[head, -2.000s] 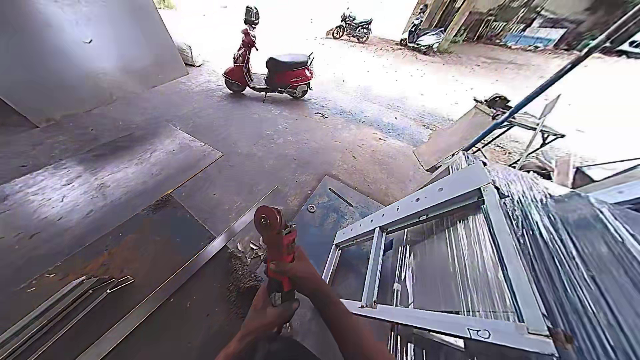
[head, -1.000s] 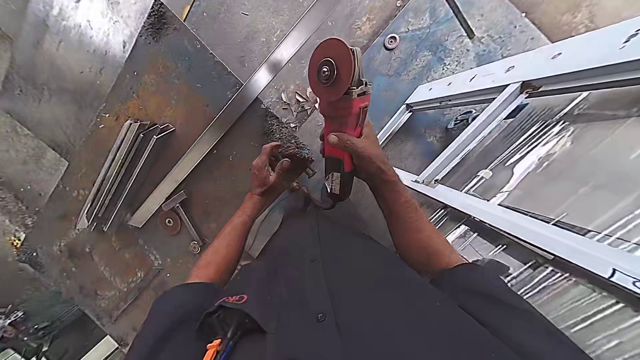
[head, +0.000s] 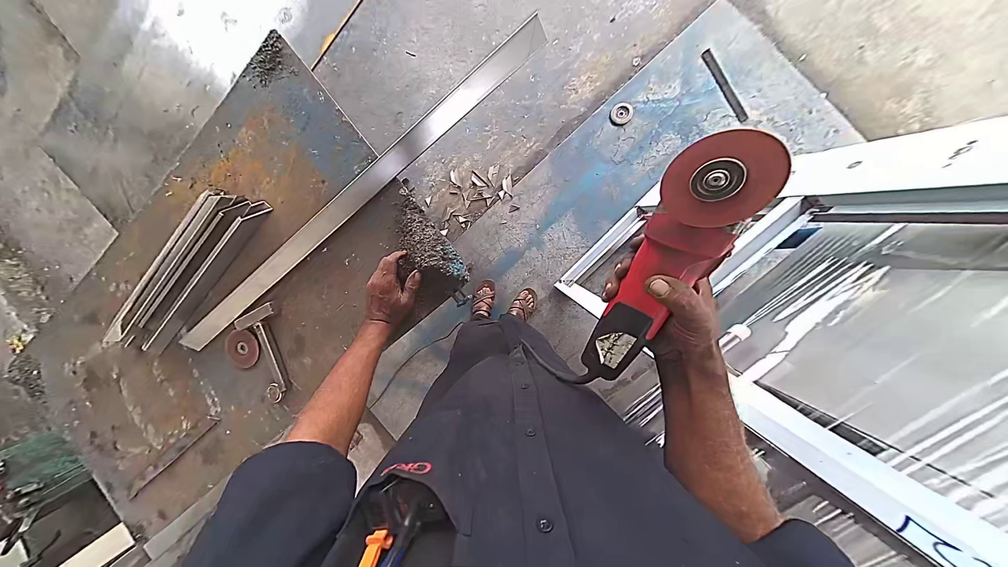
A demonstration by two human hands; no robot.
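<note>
My right hand (head: 687, 315) grips a red angle grinder (head: 676, 256) by its body, at the right of the view. A reddish-brown disc (head: 752, 169) is mounted on its head and faces up. Its cord runs down from the black end past my shirt. My left hand (head: 391, 291) has its fingers apart and nothing in its grasp, over the dark steel sheet. Close by it lies a heap of metal shavings (head: 425, 240). A long flat metal bar (head: 370, 181) lies diagonally beyond that hand.
A stack of cut metal strips (head: 185, 272), a loose disc (head: 242, 348) and a hammer (head: 272, 350) lie at left. Small metal offcuts (head: 476, 189) lie past the shavings. A white metal frame (head: 866, 488) stands at right. A small ring-shaped part (head: 621, 114) and a dark bar (head: 724, 85) lie beyond.
The view has tilted down strongly from the yard. My hands, together on the grinder two seconds ago, are now wide apart. The right one has carried the grinder to the right.
</note>
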